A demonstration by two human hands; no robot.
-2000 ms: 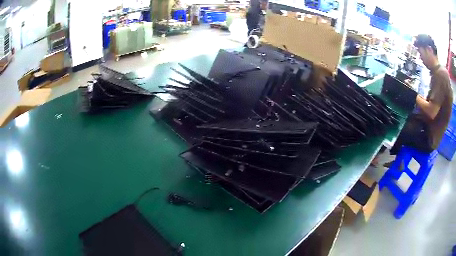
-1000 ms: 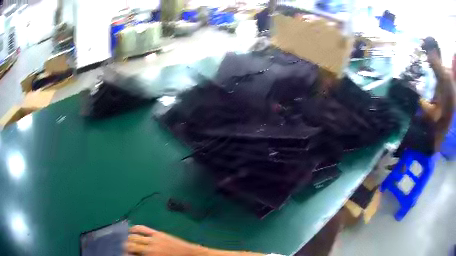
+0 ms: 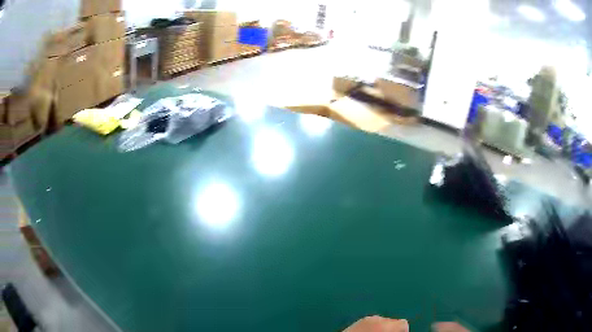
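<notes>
A large pile of black panels point(image 3: 552, 279) lies at the right edge of the green bench point(image 3: 292, 259), blurred and cut off. A smaller fanned pile of black panels point(image 3: 468, 187) stands to its left. At the bottom edge, what looks like my left hand point(image 3: 378, 325) shows only as a small patch of skin. What looks like my right hand point(image 3: 449, 327) is a smaller, blurred patch beside it. Both are cut off, so fingers and anything held are hidden.
A clear plastic bag point(image 3: 195, 118) with dark contents and crumpled yellow sheets point(image 3: 100, 121) lie at the bench's far left. Stacked cartons point(image 3: 81, 74) stand behind them. Open cartons point(image 3: 360, 115) lie on the floor beyond the far edge. A dark object point(image 3: 18, 308) is at lower left.
The view has swung left, so the panel piles now sit at the right. The separate panel that a hand touched is out of view. The seated person is also out of view.
</notes>
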